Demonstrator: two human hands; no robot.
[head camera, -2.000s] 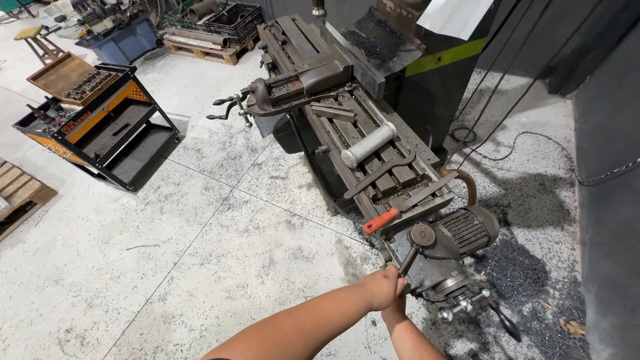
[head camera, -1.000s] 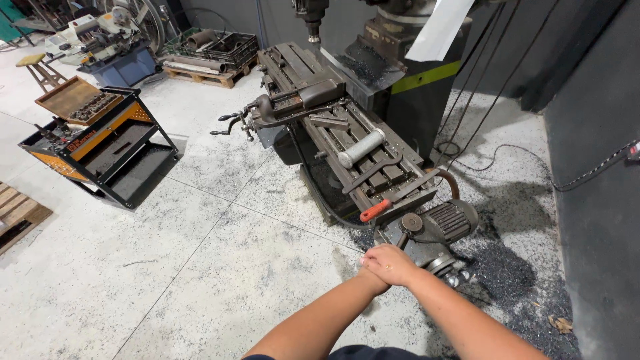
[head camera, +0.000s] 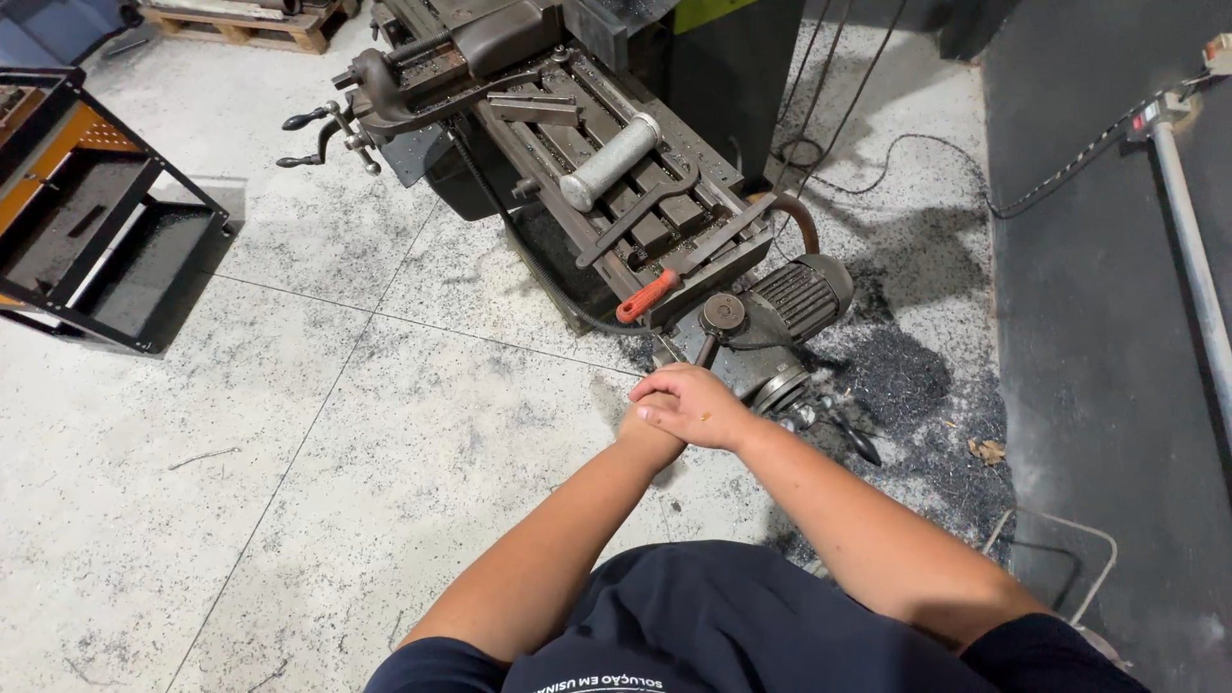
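My right hand (head camera: 707, 409) lies over my left hand (head camera: 656, 428), its fingers and thumb around it. The left fingers are hidden beneath. Both are close to the lower end of a metal lever (head camera: 708, 350) on the power feed unit of a milling machine; whether the left hand touches the lever I cannot tell. Beyond them, a file with an orange handle (head camera: 648, 296) lies at the near end of the machine table (head camera: 736, 265). Farther up the table are a curved flat wrench (head camera: 640, 217), a grey metal cylinder (head camera: 610, 162) and a machine vise (head camera: 505, 38).
A finned electric motor (head camera: 801, 294) and a crank handle (head camera: 857, 438) stick out at the right. Metal chips (head camera: 895, 375) cover the floor beside the dark wall (head camera: 1078, 337). A tool cart (head camera: 111, 245) stands at the left, and cables (head camera: 905, 144) hang and trail behind the machine.
Two seconds ago the hands were at the lever with the fingers less overlapped; now the right hand covers the left. The view has tilted down, bringing my shirt into sight.
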